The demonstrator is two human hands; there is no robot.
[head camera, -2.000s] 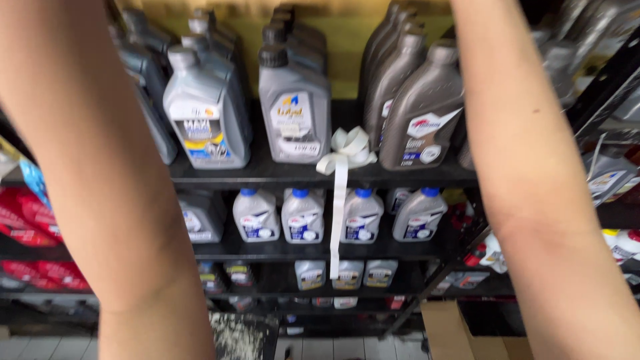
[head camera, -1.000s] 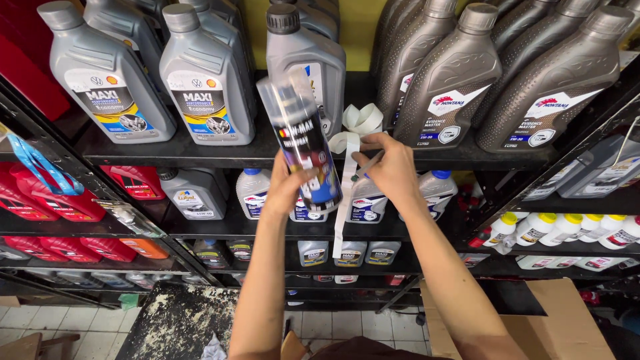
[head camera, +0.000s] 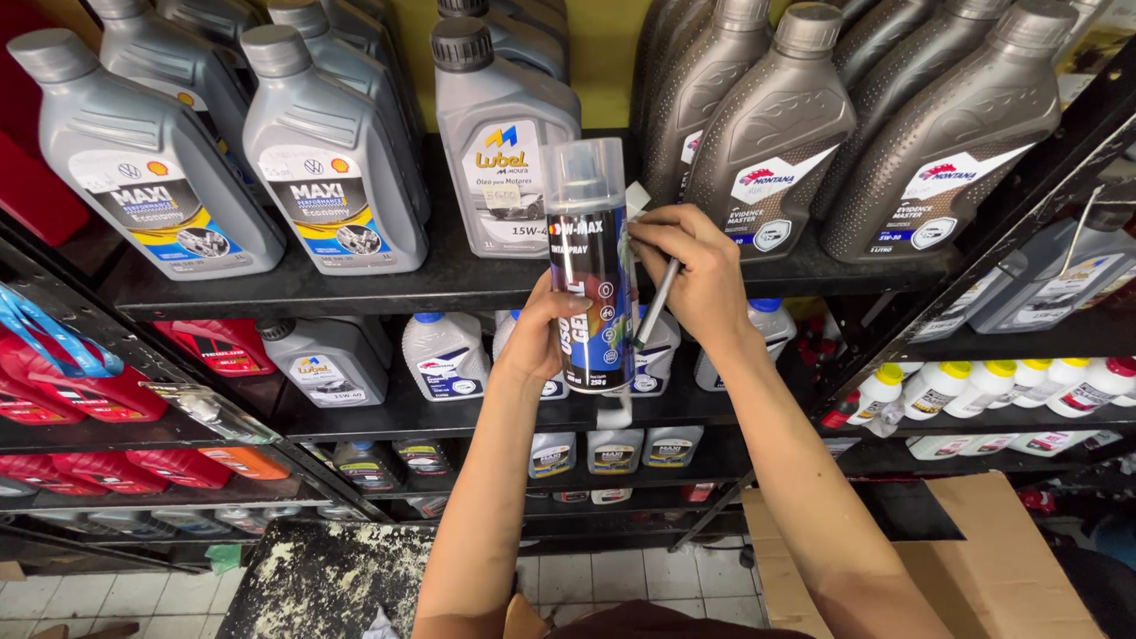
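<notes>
My left hand [head camera: 540, 328] grips a spray paint can [head camera: 589, 275] with a clear cap, held upright before the shelves. At the can's right side is my right hand [head camera: 692, 266], its fingers closed around a slim grey pen-like tool [head camera: 658, 303] that points down. Those fingers also touch the can's upper edge or a strip there; which one I cannot tell. A white strip [head camera: 614, 412] shows below the can, and its upper part is mostly hidden. Behind the can stands a grey motor oil bottle [head camera: 497, 142] with a black cap.
Grey Maxi oil bottles [head camera: 333, 169] stand left on the black shelf [head camera: 355, 295], brown-grey Montana bottles [head camera: 772, 133] right. Lower shelves hold smaller bottles and red containers [head camera: 89, 386]. A worn black surface [head camera: 328, 568] and an open cardboard box [head camera: 985, 568] are below.
Two seconds ago both arms reached up past the top of the view, and the white ribbon hung in front of the shelf. Since one second ago the can has turned more upright, its cap still on.
</notes>
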